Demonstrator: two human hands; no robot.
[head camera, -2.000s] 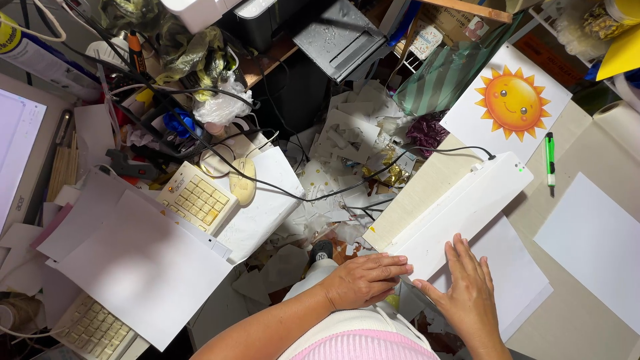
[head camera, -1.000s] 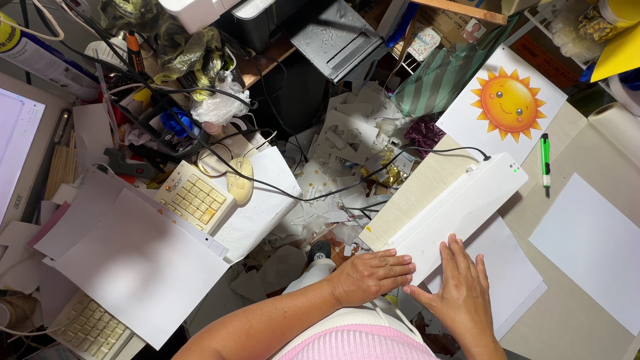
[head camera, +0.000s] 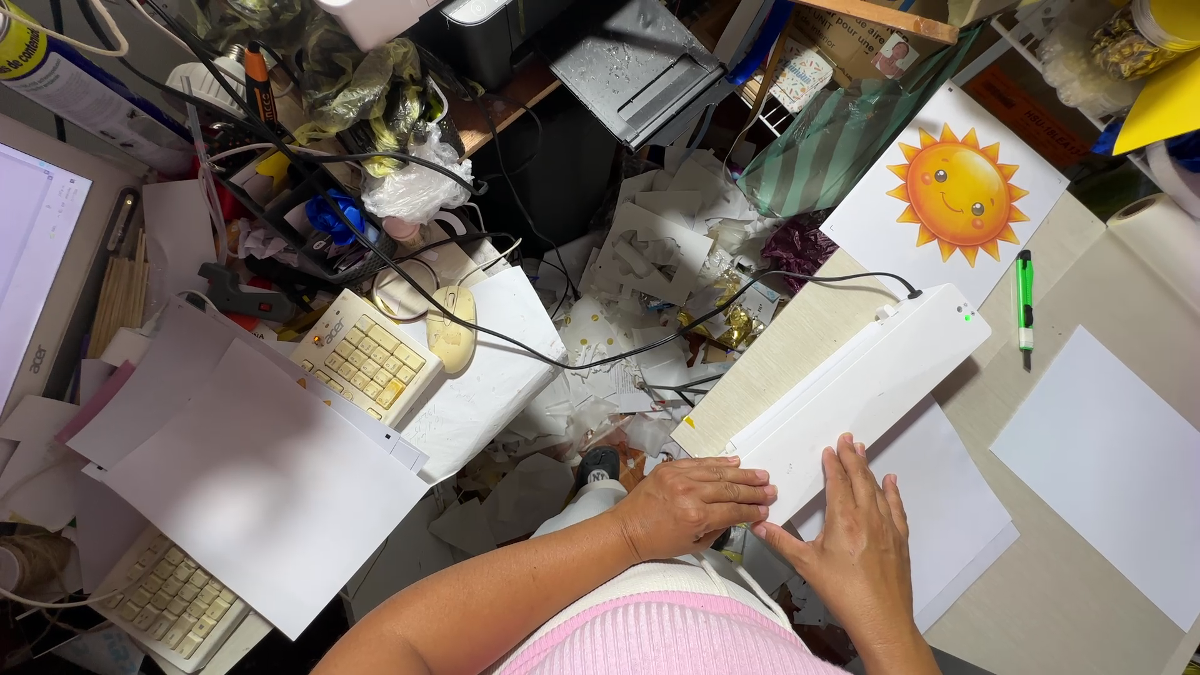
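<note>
My left hand (head camera: 696, 502) lies flat on the near end of a white laminator (head camera: 862, 394), fingers together and pointing right. Against the same device rests my right hand (head camera: 858, 539), with its fingers extended and its thumb spread toward the left hand. A black cord runs from the laminator's far end, where a small green light glows. Partly under the device lie white sheets (head camera: 947, 506). Beyond its far end is a sheet with a printed smiling sun (head camera: 958, 195). A green utility knife (head camera: 1024, 305) lies to the right of the laminator.
Another white sheet (head camera: 1116, 469) lies on the right table. At left, papers (head camera: 272, 478) cover part of a keyboard (head camera: 361, 361) beside a yellowed mouse (head camera: 452, 328). A monitor (head camera: 56, 253) stands at the far left. Paper scraps (head camera: 656, 244) fill the floor between the tables.
</note>
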